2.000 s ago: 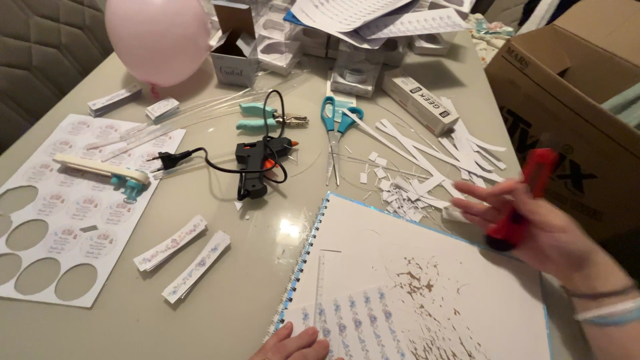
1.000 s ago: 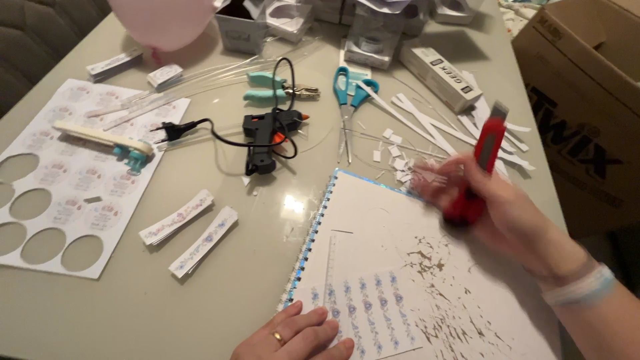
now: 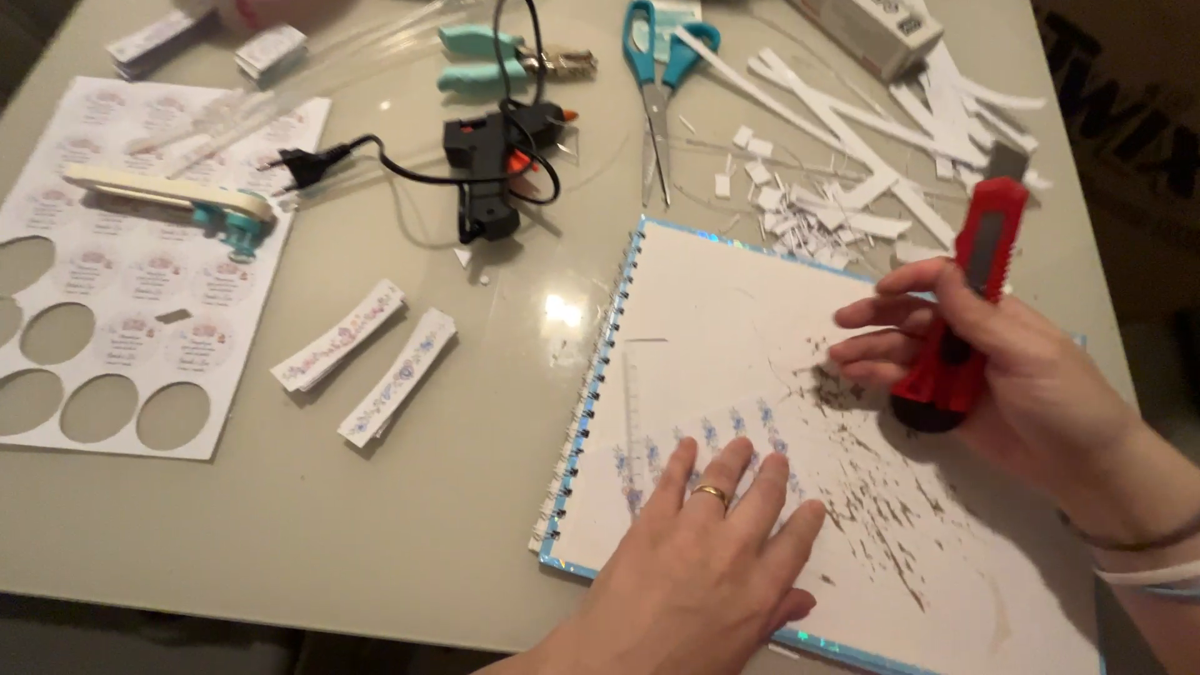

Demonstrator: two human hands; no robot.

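My right hand (image 3: 1003,384) holds a red utility knife (image 3: 975,281) over the right part of a spiral notebook (image 3: 750,300), its blade pointing up and away. Flat on a sheet printed with blue floral strips (image 3: 741,427) rests my left hand (image 3: 712,544), fingers spread, a ring on one finger. A clear ruler (image 3: 633,403) lies along the sheet's left side, partly hidden by that hand. The notebook's white cover bears many cuts and scuffs, and its edge is blue.
Left of the notebook lie two stacks of floral strips (image 3: 342,337), a label sheet with round holes (image 3: 131,328) and a cream-and-teal tool (image 3: 169,197). Beyond are a black glue gun (image 3: 487,178), mint pliers (image 3: 487,66), teal scissors (image 3: 656,94), white paper scraps (image 3: 816,220) and a box (image 3: 881,33).
My left hand has moved farther onto the floral sheet, its fingers now spread over it. The right hand still holds the red knife. The view has moved closer.
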